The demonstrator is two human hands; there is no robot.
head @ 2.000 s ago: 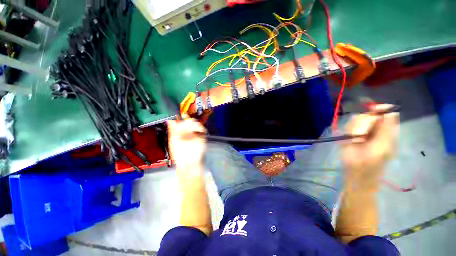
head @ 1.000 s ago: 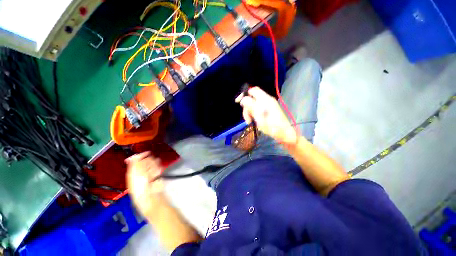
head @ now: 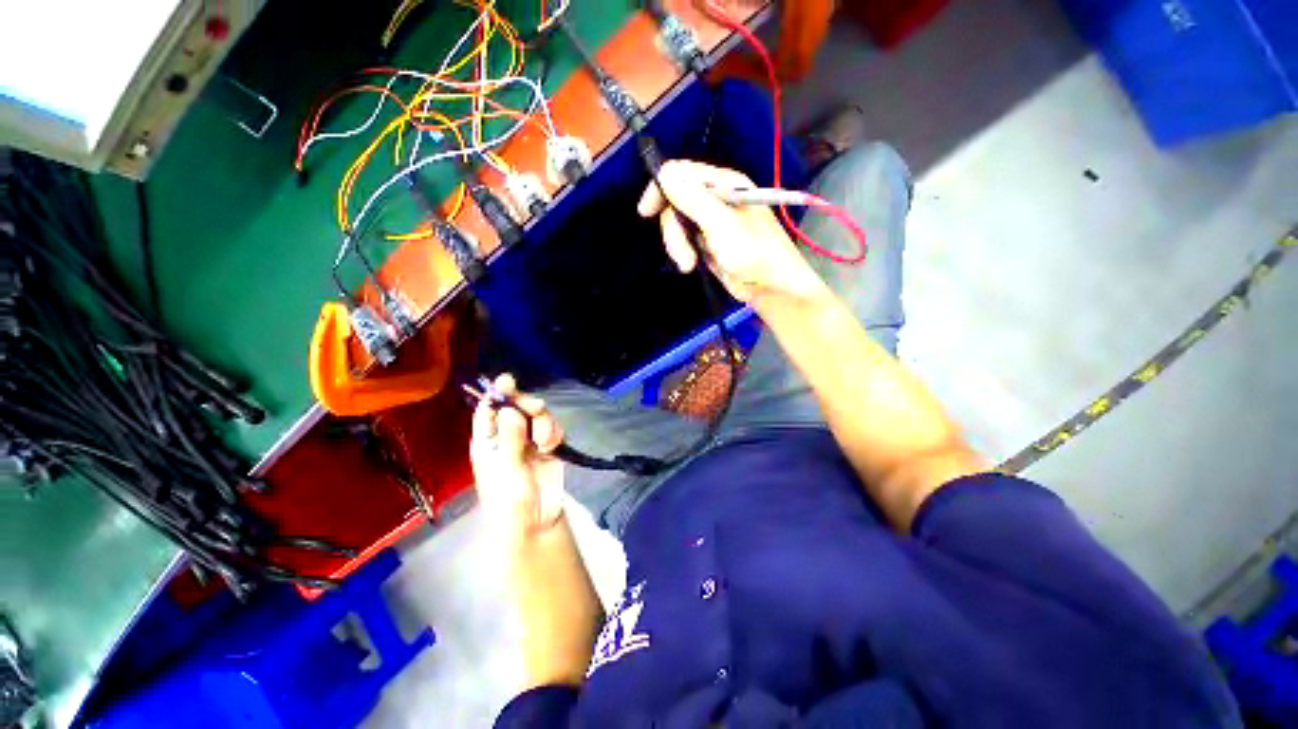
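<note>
My left hand point(head: 515, 442) is above my lap and pinches one end of a black cable assembly point(head: 726, 356), with small pale tips showing past the fingertips. My right hand point(head: 705, 228) holds the cable's other end at a black connector on the orange test fixture board point(head: 588, 103); whether it is fully plugged in cannot be told. A pale pen-like test probe point(head: 769, 197) also lies in my right hand, its rear end pointing right, its tip hidden. A red probe lead point(head: 779, 121) loops from it to the board. The cable sags between my hands over my lap.
A dark blue bin point(head: 584, 306) is below the board. An orange clamp point(head: 335, 368) holds the board's near-left end. Fixture wires point(head: 477, 107) tangle behind it. A cable pile point(head: 114, 370) lies on the green bench, beside a pale tester point(head: 135, 100). A red bin point(head: 320, 491) is under the bench edge.
My right hand has moved up to the board with its cable end, and the probe now shows in it. My left hand has moved right and up, now pinching the cable end.
</note>
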